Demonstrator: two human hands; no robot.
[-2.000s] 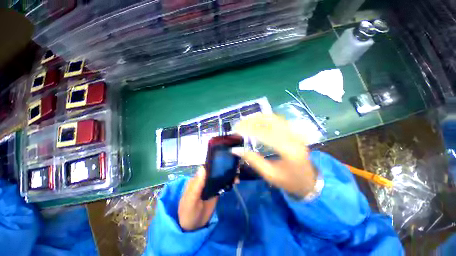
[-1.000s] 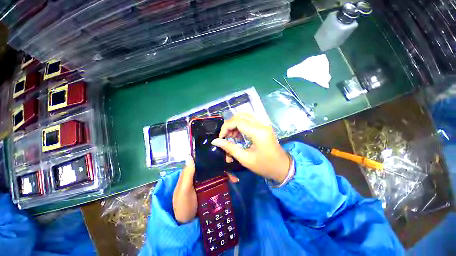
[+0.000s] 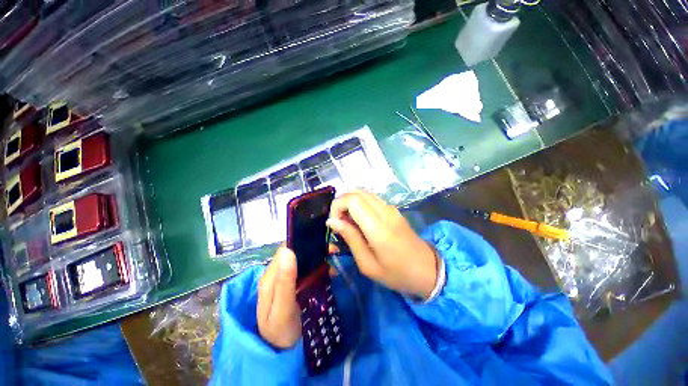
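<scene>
An opened dark red flip phone [image 3: 311, 245] is held over the bench's front edge, its black screen half up and its red keypad half with white digits down. My left hand [image 3: 279, 300] grips the phone from its left side. My right hand [image 3: 383, 243] is at the right edge of the screen half, fingertips bent together and touching or very near it; whether they pinch something is hidden. A pale lens sheet [image 3: 379, 160] with several black display windows lies on the green mat [image 3: 226, 154] behind the phone.
A blister tray [image 3: 153, 260] with red phones stands left. Stacked clear trays [image 3: 219, 60] are behind. Right are tweezers [image 3: 427, 134], film scraps [image 3: 422, 162], a white cloth [image 3: 455, 96], small clear items [image 3: 517, 121] and a translucent bottle [image 3: 485, 34]. An orange-handled tool [image 3: 528, 226] lies by the film-filled bin [image 3: 641, 294].
The phone was upturned with its keypad out of sight, then opened out lengthwise; it is now turned more edge-on. My right hand has moved from over the screen to its right edge. The view has shifted.
</scene>
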